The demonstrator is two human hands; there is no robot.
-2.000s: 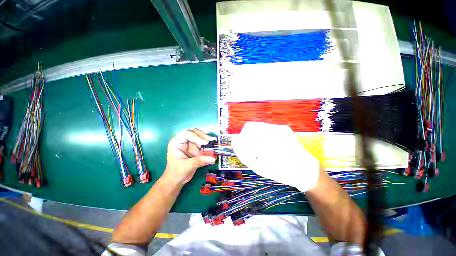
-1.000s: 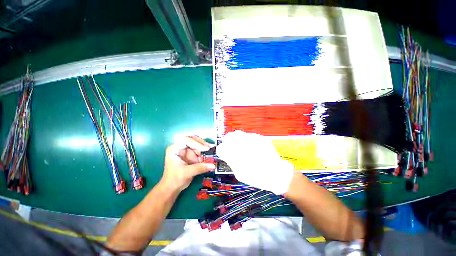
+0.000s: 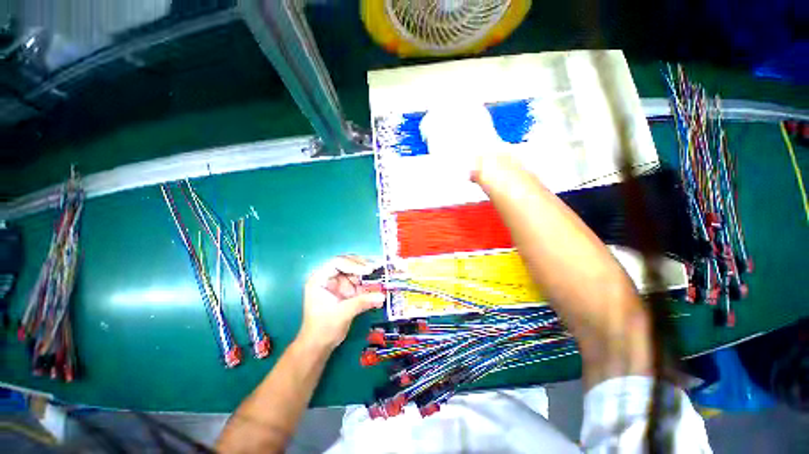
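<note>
My bare left hand (image 3: 335, 300) pinches a small red and black connector housing (image 3: 373, 282) at the tray's near left corner. Several thin wires (image 3: 435, 289) run from it to the right over the yellow wires (image 3: 479, 273). My right hand (image 3: 459, 133), in a white glove, lies over the middle of the blue wires (image 3: 514, 121) in the cream tray (image 3: 488, 78). Its fingertips are blurred and washed out, so I cannot tell if it holds a wire. The red wires (image 3: 452, 228) and black wires (image 3: 639, 208) lie between the blue and yellow rows.
Harness bundles lie at the bench's near edge (image 3: 470, 346), far left (image 3: 55, 284) and right (image 3: 714, 195). Two harness bunches (image 3: 217, 284) lie left of my left hand. A yellow fan (image 3: 443, 22) stands behind the tray. A metal post (image 3: 297, 75) rises at the back.
My right hand has moved from beside the housing, away over the red row, to the blue wires. My left hand still holds the housing. The view has tilted up, showing the fan.
</note>
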